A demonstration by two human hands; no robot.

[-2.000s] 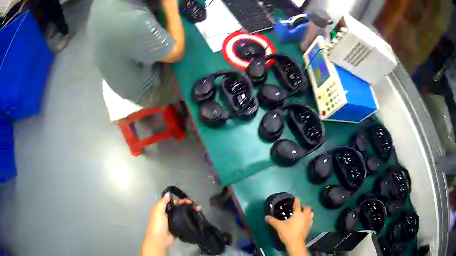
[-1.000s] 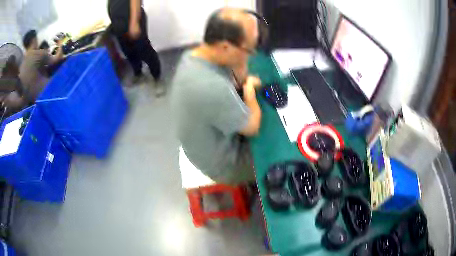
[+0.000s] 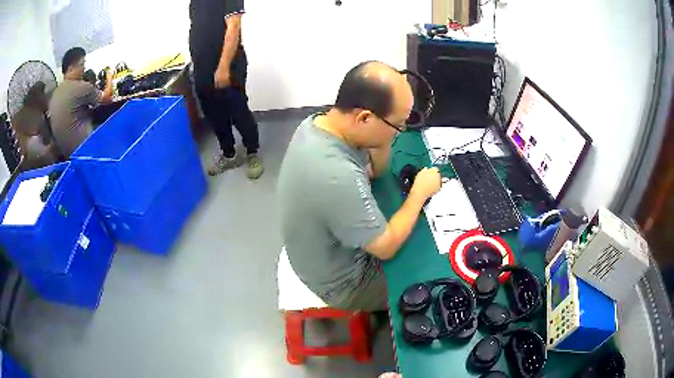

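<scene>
Several black headphones lie on the green bench mat at the bottom right. One pair [image 3: 440, 310] lies near the bench's left edge, another [image 3: 522, 291] lies beside the round mouse pad, and a third [image 3: 526, 353] is cut by the bottom edge. Each shows round earcups next to a glossy black oval part. More black pieces [image 3: 606, 365] show at the lower right corner. Neither of my hands can be made out. A tiny skin-coloured patch at the bottom edge is too small to identify.
A seated person in grey [image 3: 325, 199] works at the bench's left side on a red stool [image 3: 295, 336]. A blue-cased instrument [image 3: 591, 317] carries a white box [image 3: 612, 251]. Mouse pad [image 3: 458, 258], keyboard [image 3: 484, 188] and monitor [image 3: 547, 140] are beyond. Blue crates [image 3: 140, 177] stand left; two more people are behind.
The view has swung up and left, so both hands, the items they held and the nearer bench have left the picture. The seated person's hand has moved over the papers.
</scene>
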